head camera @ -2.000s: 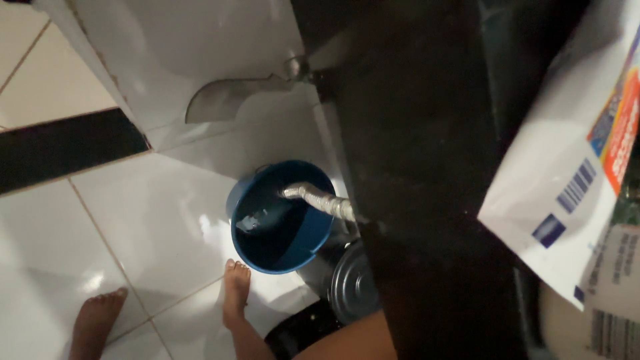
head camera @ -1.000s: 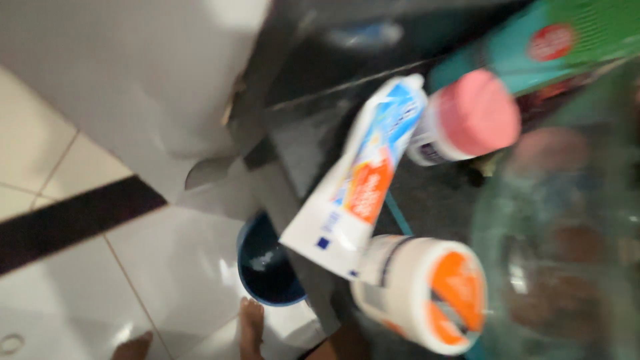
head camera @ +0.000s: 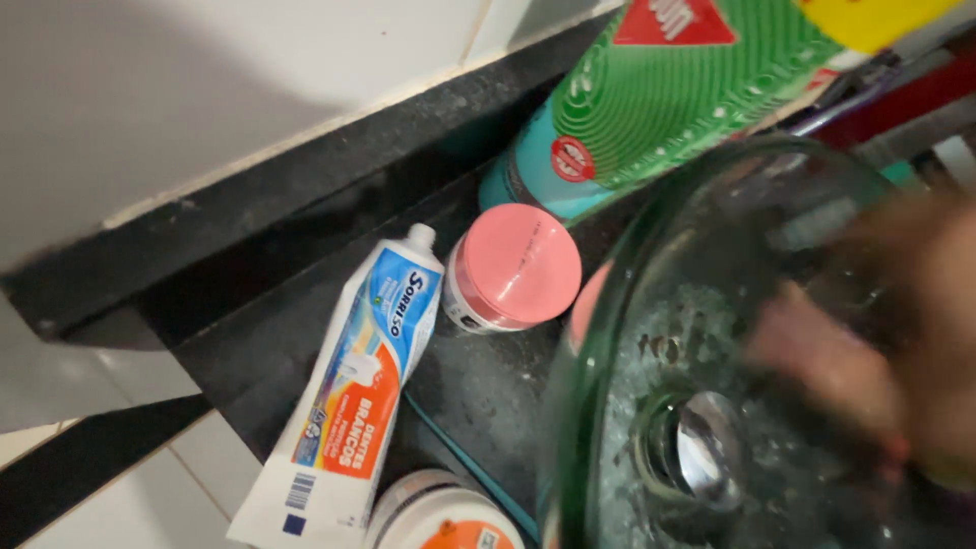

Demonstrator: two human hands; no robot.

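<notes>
A blurred hand, seemingly my right hand (head camera: pixel 854 351), is over the glass washbasin (head camera: pixel 591 427) at the right of the head view. Its fingers are too smeared to show whether they hold anything. Below and left of it lies the basin's metal drain stopper (head camera: pixel 709 450). Outside the basin, a toothpaste tube (head camera: pixel 358 381) without a cap lies on the dark stone counter (head camera: pixel 480 389). Close to its nozzle stands a jar with a pink lid (head camera: pixel 522 263). I cannot make out my left hand.
A green and turquoise package (head camera: pixel 648 114) lies behind the pink-lidded jar. A white jar with an orange label (head camera: pixel 450 518) stands at the bottom edge. A thin teal strip (head camera: pixel 465 457) runs between it and the basin. The counter's raised black edge (head camera: pixel 320 160) meets the pale wall.
The view has swung from the floor and blue bucket to the counter and basin. A blurred hand now shows over the basin; none was plain there before.
</notes>
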